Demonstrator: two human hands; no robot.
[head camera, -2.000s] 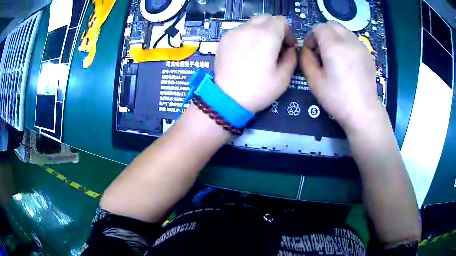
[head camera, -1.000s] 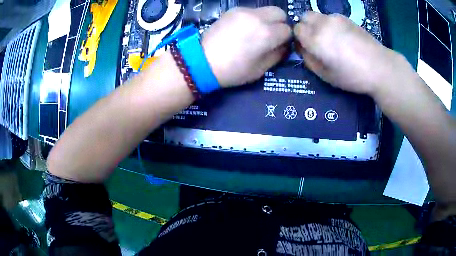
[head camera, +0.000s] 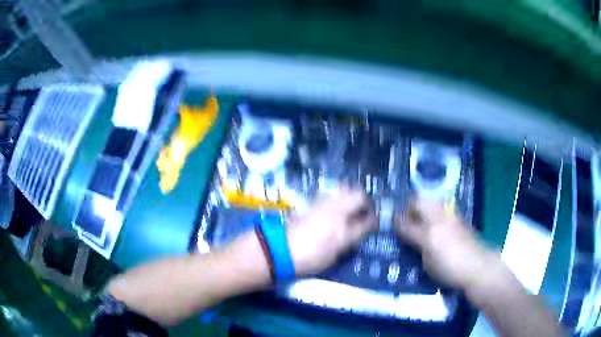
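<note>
The open laptop base (head camera: 329, 148) lies on the green bench, blurred by camera motion. Its black battery pack (head camera: 343, 266) with white symbols is at the near side, and an orange flex cable (head camera: 254, 201) crosses its upper left edge. My left hand (head camera: 329, 227), with a blue wrist strap (head camera: 278, 247), is over the battery's upper middle. My right hand (head camera: 438, 237) is just right of it, fingers bent, with a small gap between the hands. Blur hides whether either hand holds anything.
Yellow-orange flex cables (head camera: 188, 141) lie left of the laptop. Beyond them are a release liner sheet with black rectangles (head camera: 135, 105) and a white slotted parts tray (head camera: 53, 141). More liner sheets (head camera: 527, 247) lie at the right. A pale rail (head camera: 316, 76) runs behind.
The view has tilted up, showing the rail behind, and everything sits lower in the picture. The hands have moved slightly apart above the battery's upper edge.
</note>
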